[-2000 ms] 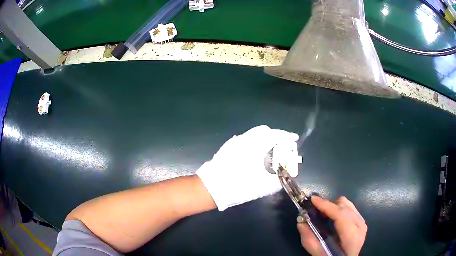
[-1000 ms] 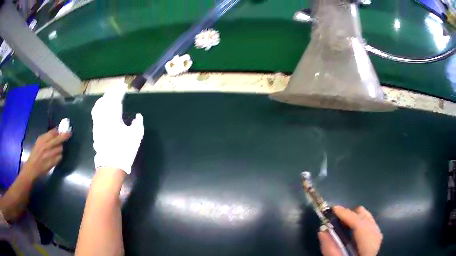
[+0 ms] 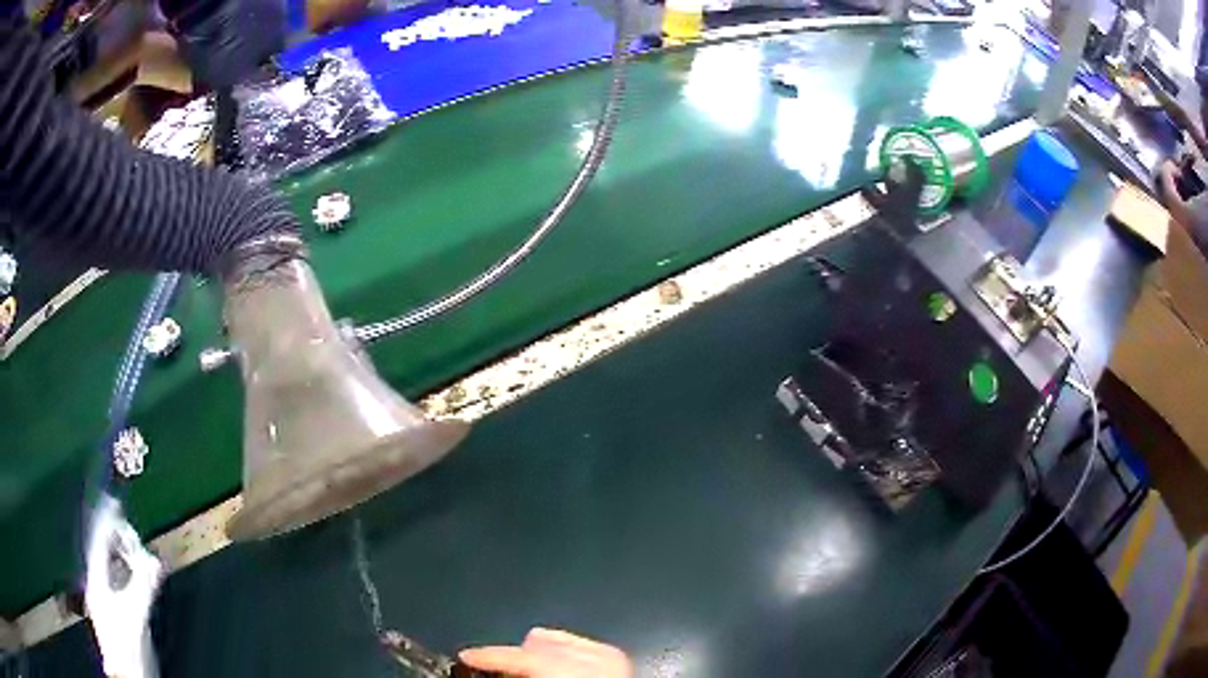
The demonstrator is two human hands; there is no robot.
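Note:
My left hand [image 3: 122, 589], in a white glove, is at the lower left beside the pale rail, partly cut off by the bottom edge. Its fingers point up at the belt's edge; I cannot tell whether it holds anything. My right hand [image 3: 563, 654] is bare, at the bottom edge and mostly cut off. It holds a soldering iron [image 3: 413, 652], tip pointing up and left, with thin smoke rising from it. White inserts lie on the green belt: one [image 3: 130, 452] just above the glove, one [image 3: 162, 337] higher up and one [image 3: 333, 209] beyond the hood.
A cloudy fume hood [image 3: 311, 424] on a dark ribbed hose [image 3: 119, 199] stands above the rail [image 3: 583, 347]. A silvery flexible cable [image 3: 530, 245] curves over the belt. At right are a dark box [image 3: 927, 344], a solder spool [image 3: 935, 162] and a blue container [image 3: 1047, 166].
The view has swung to the right, bringing in the dark box and spool. My left hand now appears beside the rail at lower left. My right hand still holds the iron, now nearer the bottom edge.

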